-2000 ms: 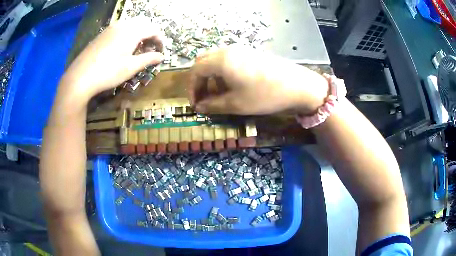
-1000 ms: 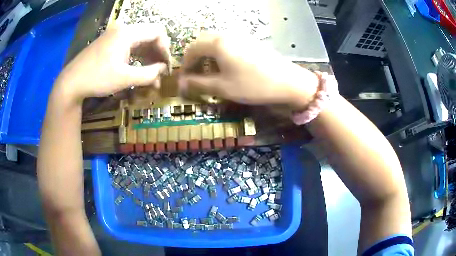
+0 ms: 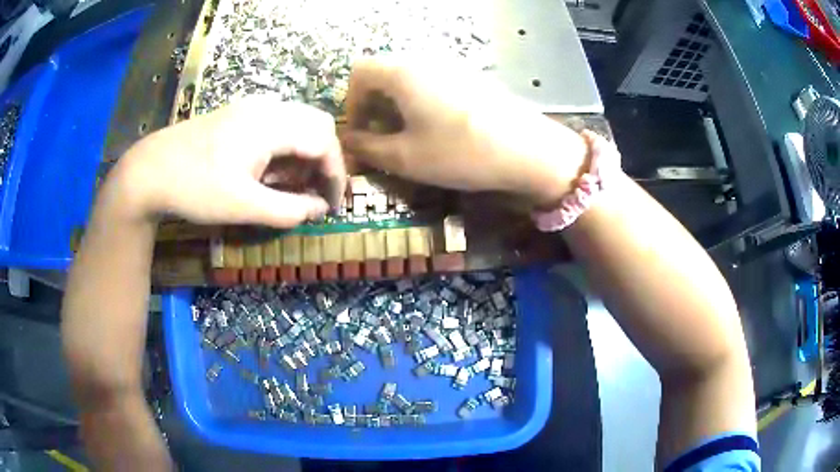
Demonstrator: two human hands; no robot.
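Note:
The brass-coloured loading fixture (image 3: 332, 247) with red-brown teeth lies at the plate's near edge. Small silver connectors (image 3: 368, 201) sit in its right-hand slots, behind a green strip. My left hand (image 3: 249, 166) is bent over the fixture's left part, fingertips curled at the slots, and it hides the left slots. My right hand (image 3: 442, 134) is just behind the fixture, thumb and finger curled together. Whether either hand holds a connector cannot be seen.
A pile of connectors (image 3: 304, 46) covers much of the grey metal plate (image 3: 543, 55). A near blue tray (image 3: 368, 449) below the fixture holds scattered connectors. Another blue tray (image 3: 69, 120) is at the left. A side bench with a small white fan (image 3: 824, 138) is at the right.
My left hand has moved from the pile's edge down and right onto the fixture's slots. My right hand has moved from the slots back up behind the fixture.

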